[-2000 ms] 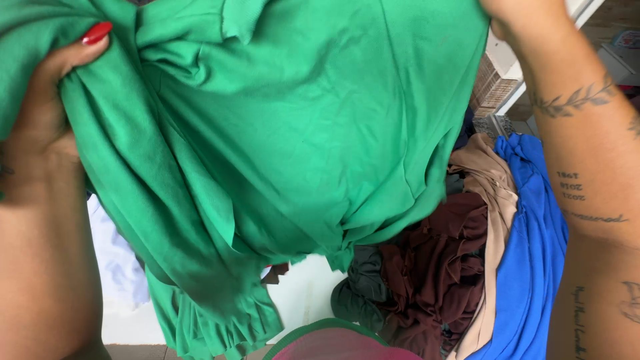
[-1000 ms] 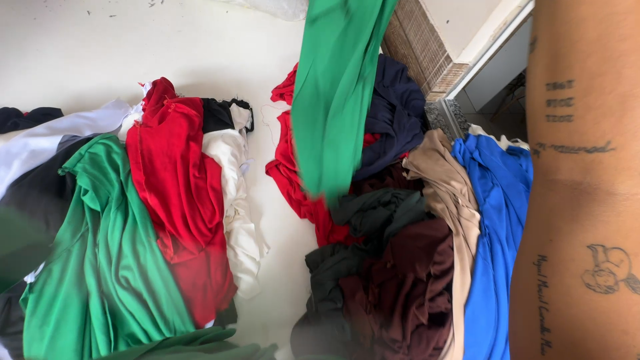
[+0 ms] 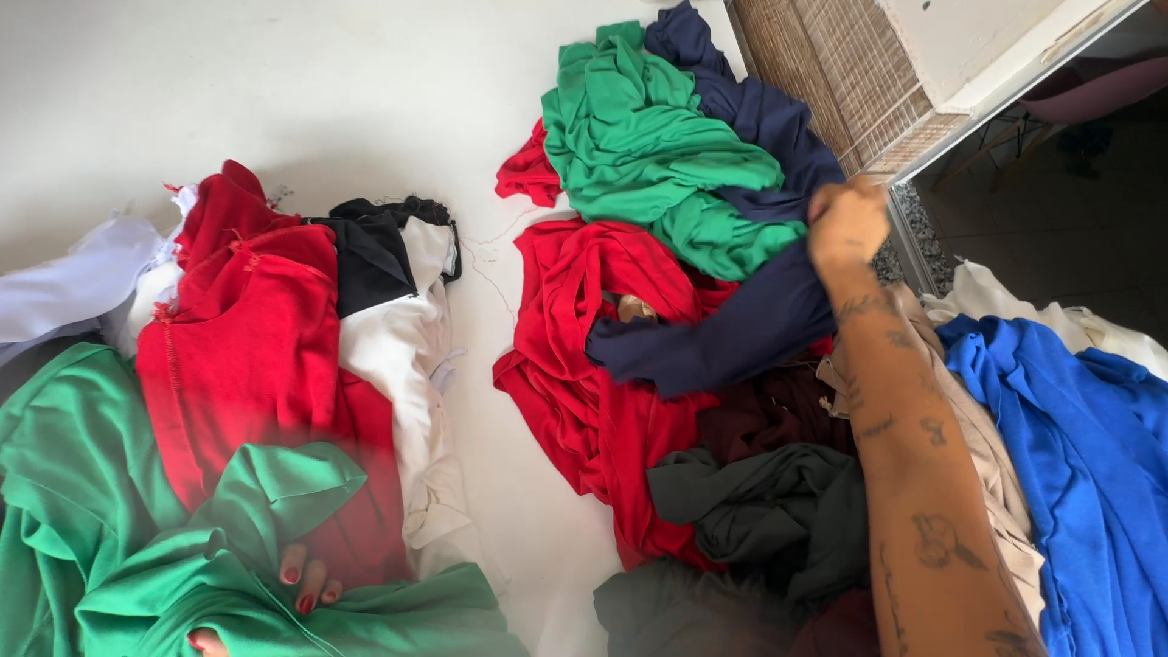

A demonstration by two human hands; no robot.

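Observation:
My right hand (image 3: 847, 224) is closed on navy fabric (image 3: 748, 338) at the right-hand pile, its arm stretched forward. Just beyond it, a crumpled green garment (image 3: 648, 146) lies on top of more navy cloth. Red fabric (image 3: 593, 347) spreads below, beside dark grey cloth (image 3: 776, 511) and dark maroon cloth. At the lower left, my left hand (image 3: 306, 579) grips green fabric (image 3: 219, 593), which hides most of the hand; red-nailed fingertips show. Red cloth (image 3: 255, 338) lies behind that green fabric.
A white table (image 3: 274, 82) carries both piles. White cloth (image 3: 392, 356), black cloth (image 3: 374, 255) and pale lilac cloth (image 3: 82, 278) lie in the left pile. Beige cloth (image 3: 967, 411) and blue cloth (image 3: 1068, 474) hang at the right. A brick-patterned wall (image 3: 830, 73) borders the far right.
The green garment held up between both hands is no longer raised. Green cloth that hung over the right pile a second ago now lies crumpled there. My right hand has come onto the navy fabric.

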